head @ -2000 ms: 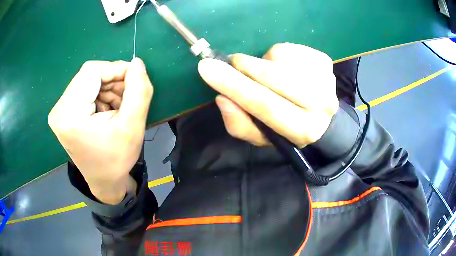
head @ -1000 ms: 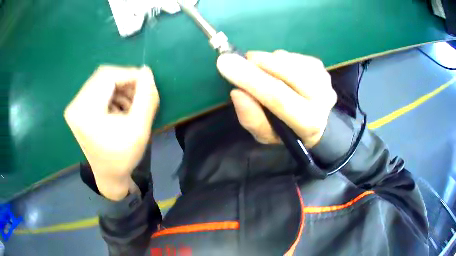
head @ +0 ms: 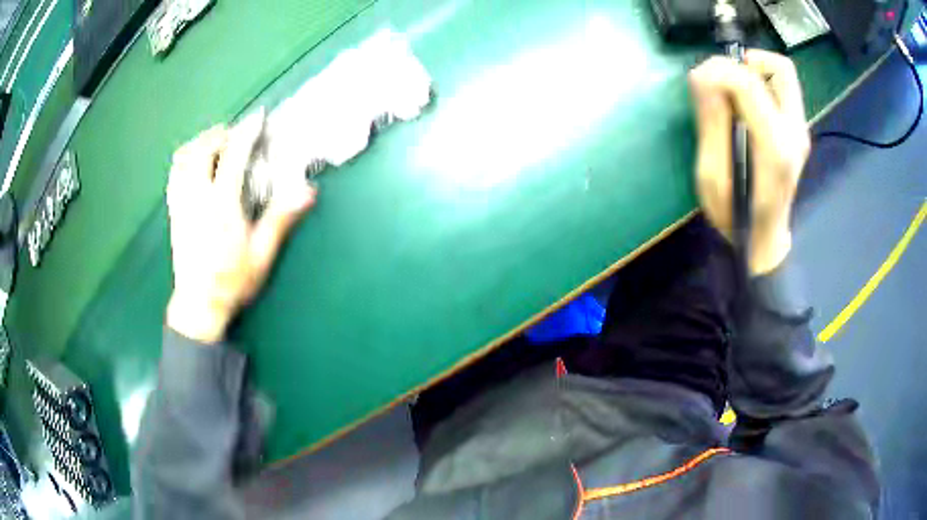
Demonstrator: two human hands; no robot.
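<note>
A long silver-white plate assembly (head: 351, 96) with a scalloped edge lies on the green mat, overexposed and blurred. My left hand (head: 219, 234) holds its left end, thumb at the near edge and fingers at the far edge. My right hand (head: 752, 142) grips the black soldering iron (head: 740, 193) upright in the picture. The iron's silver collar is at the top edge, by a black holder (head: 676, 18); its tip cannot be made out. No solder wire can be made out.
A metal-edged tray (head: 796, 20) and a black station with a red light (head: 864, 25) stand at the top right. Similar strips (head: 53, 208) lie at the far left and top left (head: 178, 22). Parts with black rings (head: 76, 432) are at lower left. A dark bar (head: 107, 41) lies beyond.
The view has shifted, showing more of the bench. My right hand has moved the iron off the plate to the right. My left hand has gone from pinching thin wire to holding the plate's end.
</note>
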